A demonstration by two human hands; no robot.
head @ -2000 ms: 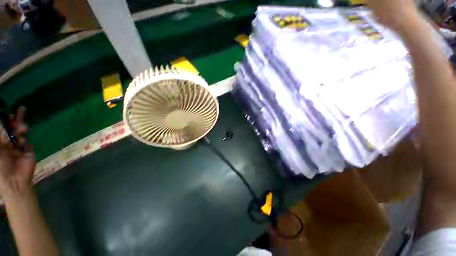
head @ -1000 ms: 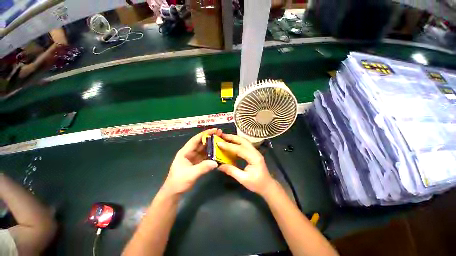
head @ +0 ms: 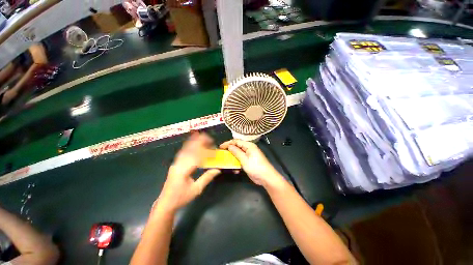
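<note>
A yellow housing (head: 222, 159) lies flat between my hands over the dark green bench, just in front of the fan. My right hand (head: 250, 161) grips its right end, with the thumb and fingers at the edge. My left hand (head: 189, 168) is at its left end and blurred; its fingers are raised and apart, and whether it touches the housing is unclear. The housing's underside is hidden.
A beige desk fan (head: 254, 107) stands behind my hands. Stacked whitish trays (head: 384, 108) are at right, a red corded device (head: 102, 235) at left. The green conveyor (head: 129, 88) carries a yellow housing (head: 285, 77) and a circuit board (head: 65, 138). Another person's arm (head: 26, 238) is at lower left.
My hands first were wide apart, then together on the yellow-and-black housing. Now its yellow face lies flatter and my left hand's fingers have lifted. The view has shifted, and conveyor pieces have changed position.
</note>
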